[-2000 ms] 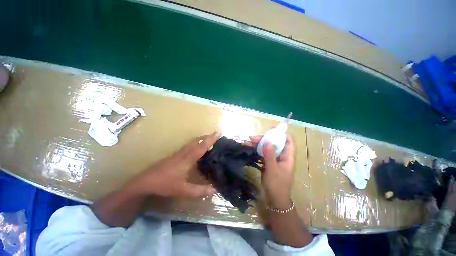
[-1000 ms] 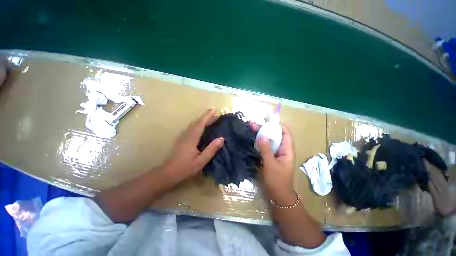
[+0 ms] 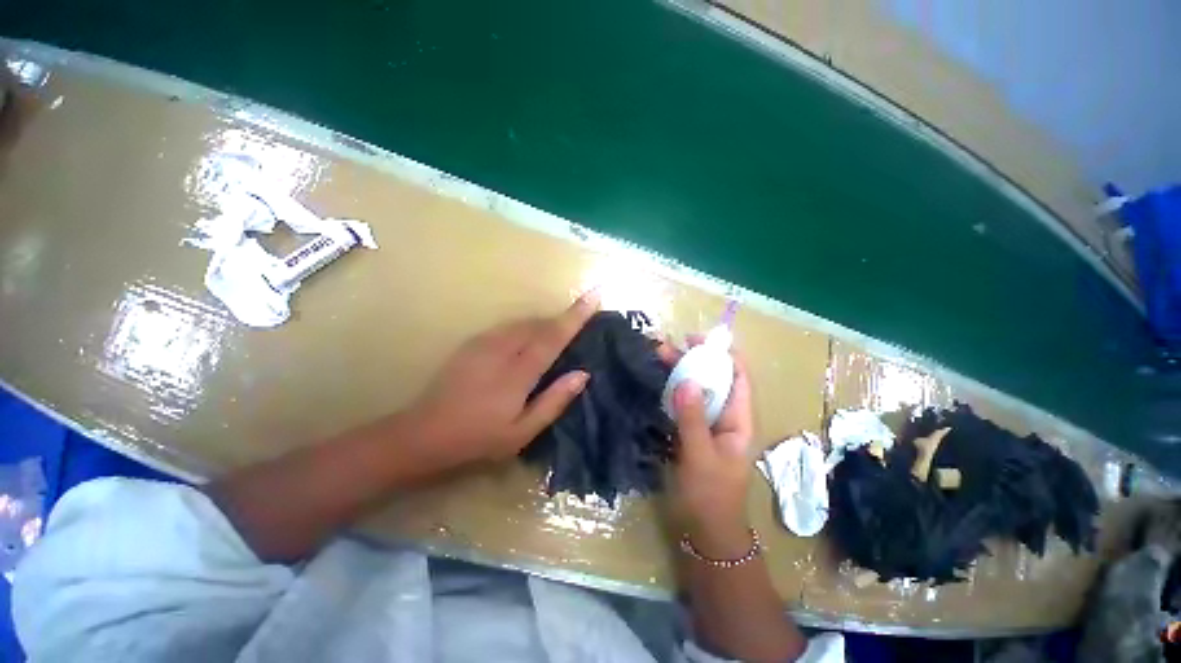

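Note:
A black fringed bundle (image 3: pixel 602 408) lies on the tan bench top in front of me, its ragged strips spread towards the bench's near edge. My left hand (image 3: pixel 505 389) rests on its left side, thumb on top and index finger along the upper edge. My right hand (image 3: pixel 715 434) holds a white glue bottle (image 3: pixel 699 381) at the bundle's right side. The bottle's thin pink-purple nozzle points up and away from the bundle. My right fingers behind the bottle are partly hidden.
White crumpled tissue (image 3: pixel 799 483) lies right of my right hand, beside more black bundles (image 3: pixel 965 499) with tan end pieces (image 3: pixel 948 478). A printed tube (image 3: pixel 311 258) lies on crumpled white paper (image 3: pixel 249 288) at left. The green belt (image 3: pixel 544 143) runs behind the bench.
The black bundle has been turned and flattened under my left hand. More black bundles with tan pieces now lie at right, and another person's hand there has withdrawn. The bottle stays in my right hand.

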